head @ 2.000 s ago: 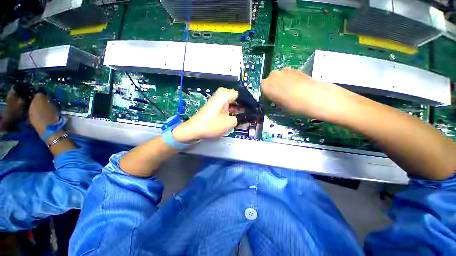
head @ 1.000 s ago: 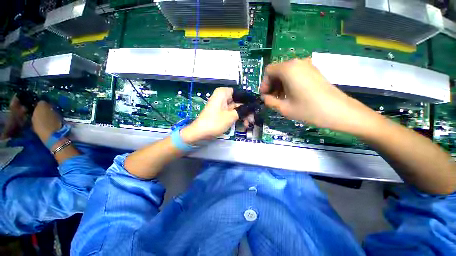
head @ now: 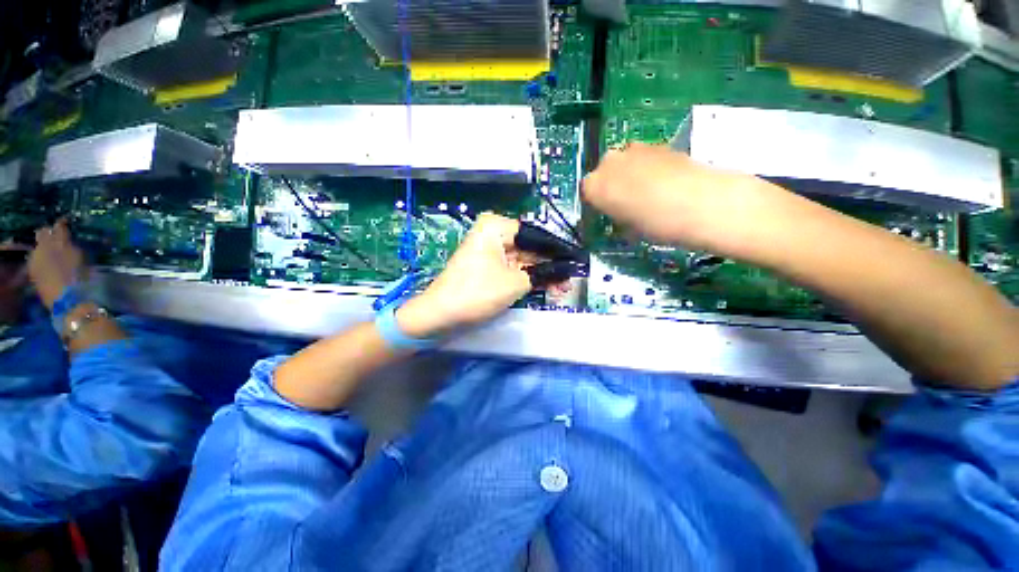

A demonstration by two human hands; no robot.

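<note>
My left hand [head: 475,272] is over the front right part of a green circuit board [head: 346,212]. Its fingers are around a dark cluster of black parts [head: 550,242]; single parts cannot be told apart. My right hand [head: 637,192] is just above and right of it, over the dark gap between two boards. Its fingers are curled and its fingertips are hidden, so I cannot tell if it holds a part. A light blue strap [head: 398,327] is around my left wrist.
Long silver bars [head: 386,141] lie across the boards. Finned heat sinks [head: 464,28] with yellow edges [head: 481,70] stand behind. A blue cord [head: 407,201] rises over the board. A metal rail [head: 670,339] runs along the front. Another person's hand [head: 56,263] is at left.
My right hand moved down and in to the black parts, then back up, its fingers now turned away. The other person's hand at left has moved up and left.
</note>
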